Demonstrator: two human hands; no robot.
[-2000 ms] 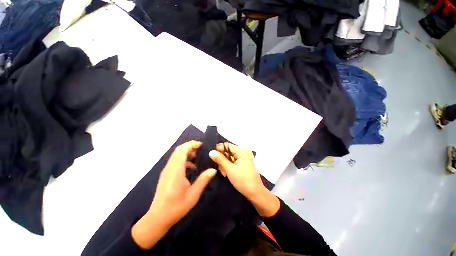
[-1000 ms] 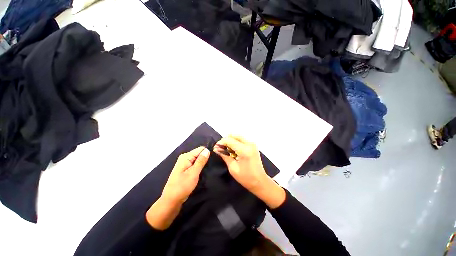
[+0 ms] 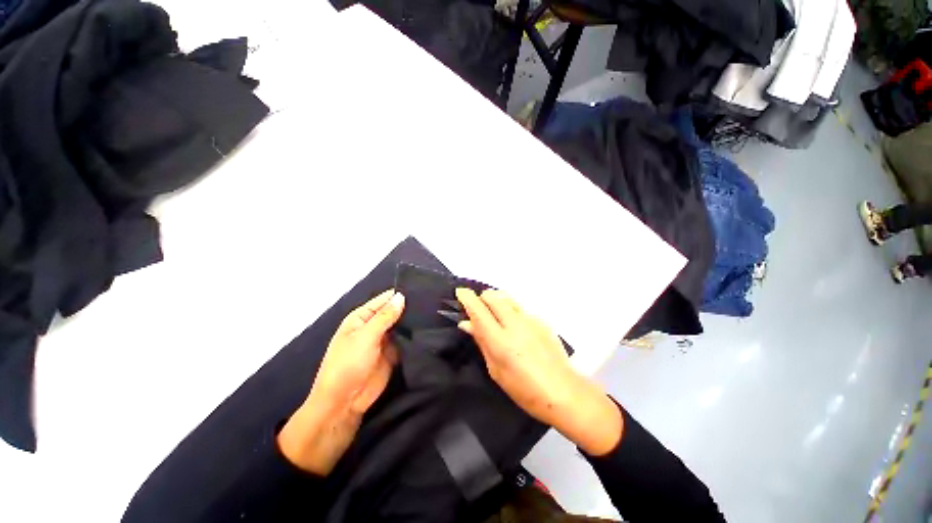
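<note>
A black garment [image 3: 409, 409] lies across the near part of the white table. A narrow end of its cloth, maybe a cuff [image 3: 424, 291], is spread between my hands. My left hand [image 3: 353, 373] pinches its left edge between thumb and fingers. My right hand [image 3: 516, 352] is at its right side, with dark pointed snip tips [image 3: 448, 310] showing at the fingertips over the cloth; the rest of the snips is hidden in the hand. A greyish label-like strip [image 3: 468, 460] lies on the garment below my hands.
The white table [image 3: 337, 174] has its right corner beyond my right hand. A crumpled black garment pile [image 3: 112, 123] lies at the left. Black cloth [image 3: 644, 194] and blue denim [image 3: 734, 230] lie beyond the right edge. A person's shoes [image 3: 876, 223] show far right.
The narrow cloth end, pinched together at my fingertips before, is now spread flat between my hands. My hands are farther apart. The snips' points now show. The pile has shifted left and up in view.
</note>
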